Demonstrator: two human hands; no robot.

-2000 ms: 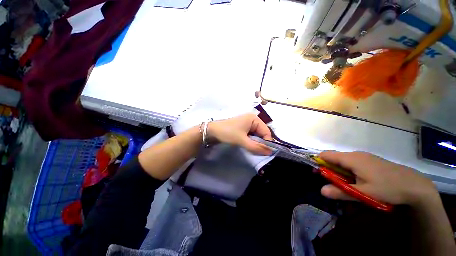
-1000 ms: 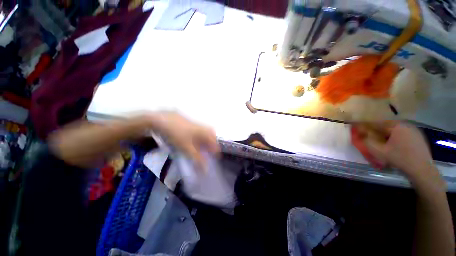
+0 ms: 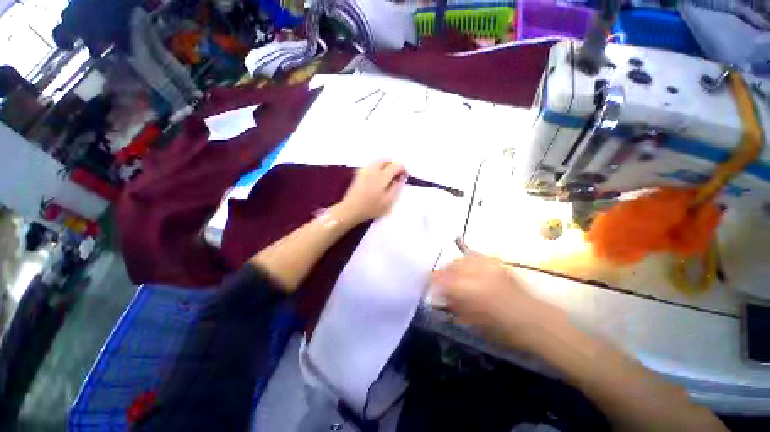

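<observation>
A white panel [image 3: 371,295] hangs from the table over its front edge towards the lap. A maroon panel [image 3: 291,198] lies under and left of it, partly hidden by my left arm. My left hand [image 3: 376,190] pinches the white panel's upper edge. My right hand [image 3: 477,291] is blurred at the white panel's right edge, near the table's front edge; its grip is unclear. The sewing machine [image 3: 625,126] stands at the right, with an orange tuft [image 3: 650,226] in front of its head. A yellow ring [image 3: 694,272] shows below the tuft.
A maroon pile [image 3: 165,224] with a white patch hangs over the table's left side. A blue basket [image 3: 127,354] stands below left. A phone [image 3: 756,332] lies at the right edge. More maroon cloth [image 3: 473,74] lies at the back, with coloured baskets beyond. Black lines mark the white table [image 3: 329,126].
The view has shifted, showing more of the back. The red-handled snips have left my right hand, which has moved left to the white panel. My left hand has moved up onto the table; maroon and white panels now lie there.
</observation>
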